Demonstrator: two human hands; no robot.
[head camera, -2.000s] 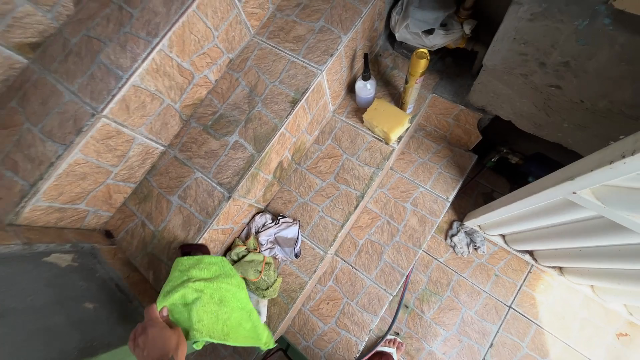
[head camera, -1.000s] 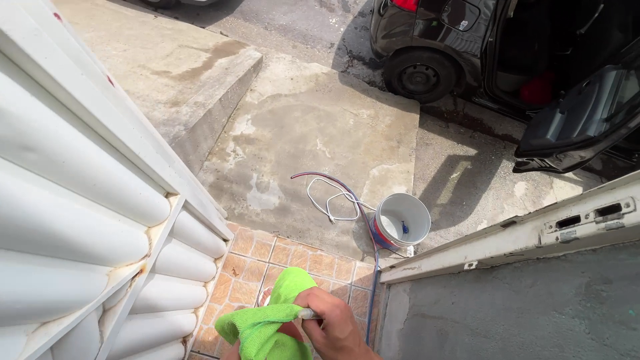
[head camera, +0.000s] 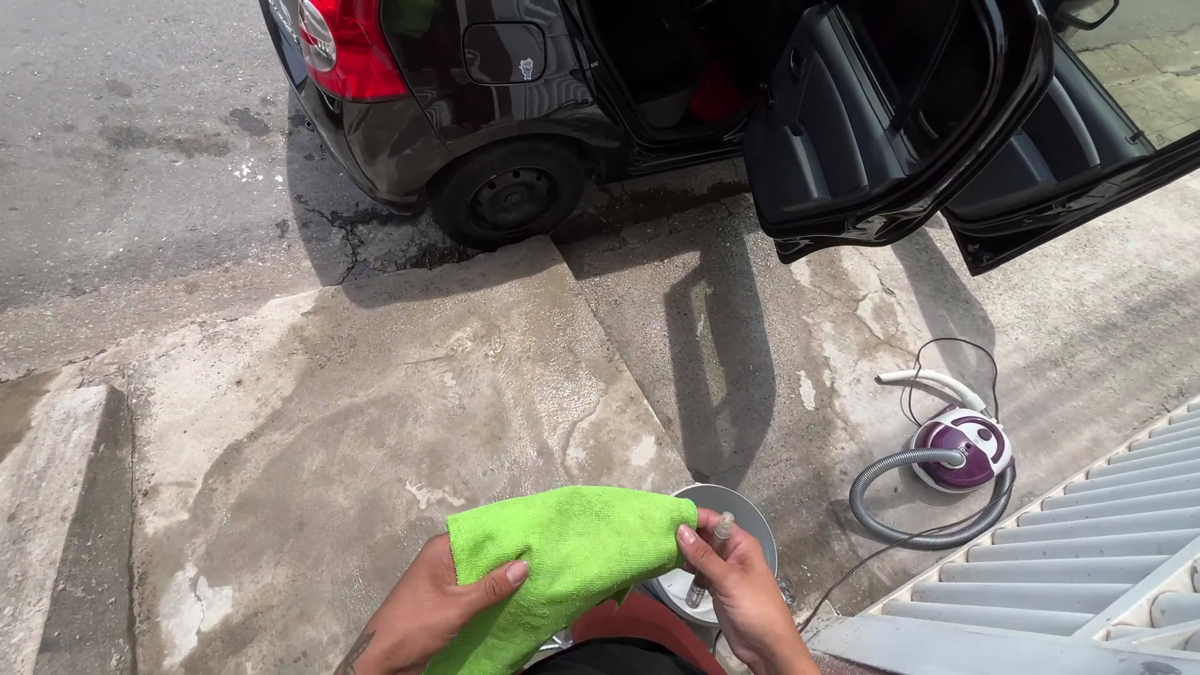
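A bright green microfiber cloth is stretched between my two hands in front of my body. My left hand grips its left side, thumb on top. My right hand pinches its upper right corner and also holds a small clear tube-like object, which I cannot name more exactly. Below and behind my right hand stands a round bucket with a pale inside, partly hidden by the hand and the cloth.
A black car with doors standing open is parked ahead. A purple and white vacuum cleaner with a grey hose lies on the pavement at right, beside a white slatted gate. A raised concrete edge runs at left.
The view has moved from tiled steps, past the gateway, to the pavement and car. The green cloth, bunched in my hands one second ago, is now spread between them.
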